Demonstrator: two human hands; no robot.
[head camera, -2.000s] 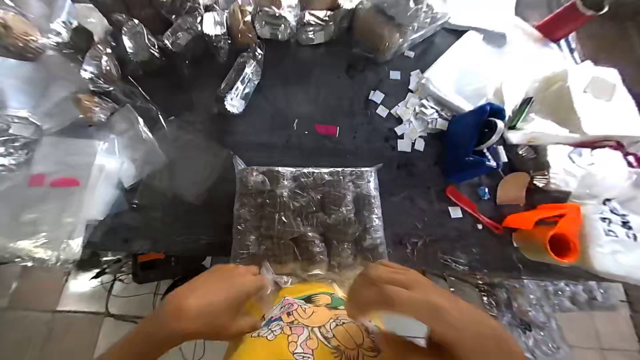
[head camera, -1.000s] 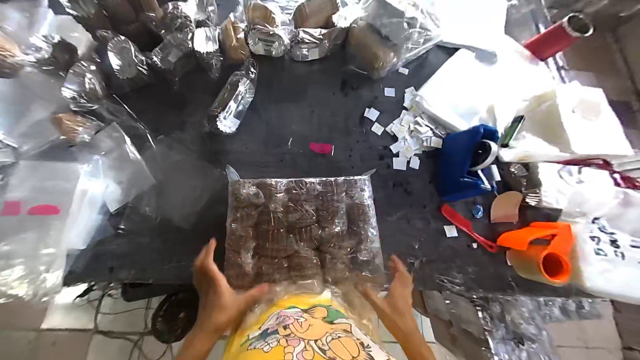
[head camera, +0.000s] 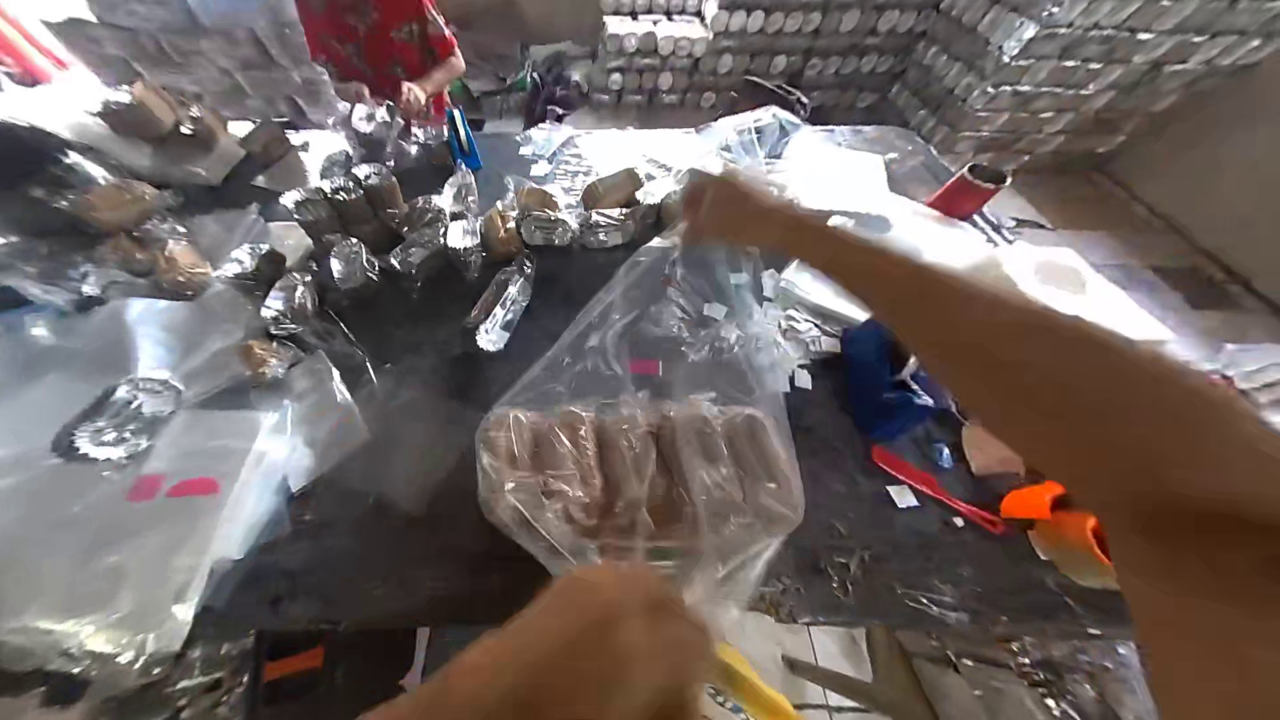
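A clear plastic bag holding several wrapped brown items (head camera: 640, 465) lies on the dark table in front of me. My left hand (head camera: 610, 635), blurred, is closed on the gathered near part of the bag at the table's front edge. Stretched out over the table, my right hand (head camera: 725, 210) grips the far end of the clear plastic, which is pulled up and away from the packed items. A pink piece (head camera: 645, 367) shows through the plastic between the two hands. Part of something yellow (head camera: 750, 685) appears below my left hand.
Foil-wrapped packs (head camera: 505, 300) line the far side. Plastic sheets (head camera: 150, 540) cover the left. To the right are a blue tape dispenser (head camera: 880, 385), a red tool (head camera: 935, 488), an orange tape gun (head camera: 1065, 520) and white slips (head camera: 902, 496). Across the table stands a person in red (head camera: 375, 50).
My right hand has moved from beside the package's near end to far across the table, stretching plastic with it. My left hand has come to the bag's near end. The view has tilted up.
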